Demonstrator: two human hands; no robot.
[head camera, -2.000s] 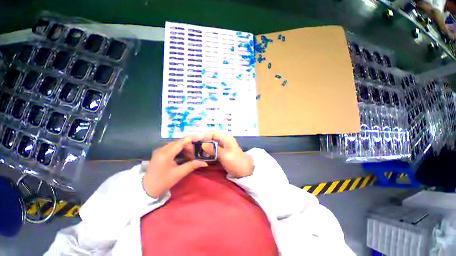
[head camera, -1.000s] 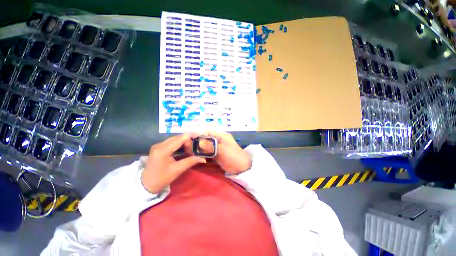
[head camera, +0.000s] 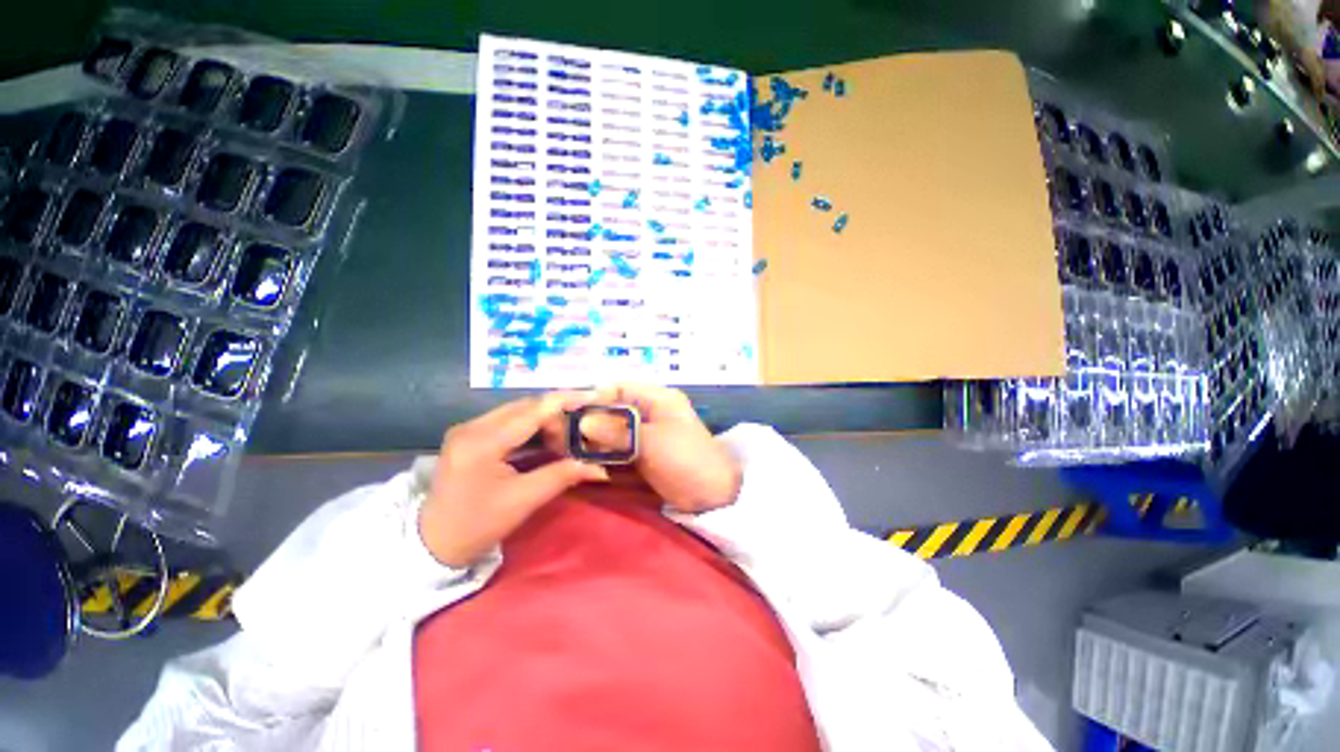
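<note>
A small dark rounded-square watch housing (head camera: 578, 435) with a shiny rim is held upright between both hands, in front of my red top. Skin shows through its open centre. My left hand (head camera: 495, 482) holds it at its left side with thumb and fingers. My right hand (head camera: 683, 456) holds it from the right and behind, with part of its fingers hidden by the housing. The white adhesive sheet (head camera: 625, 319) with columns of dark bars lies just beyond the hands, with many blue pieces (head camera: 526, 332) scattered on it.
A tan cardboard sheet (head camera: 911, 235) adjoins the white sheet. A clear blister tray (head camera: 177, 316) with dark housings lies at left. More blister trays (head camera: 1110, 331) lie at right. A grey crate (head camera: 1168, 683) and a blue stool (head camera: 30, 588) stand below the bench.
The view has shifted slightly, so the bench and sheets sit higher than in the earliest frame. Both hands keep hold of the housing, with little visible change.
</note>
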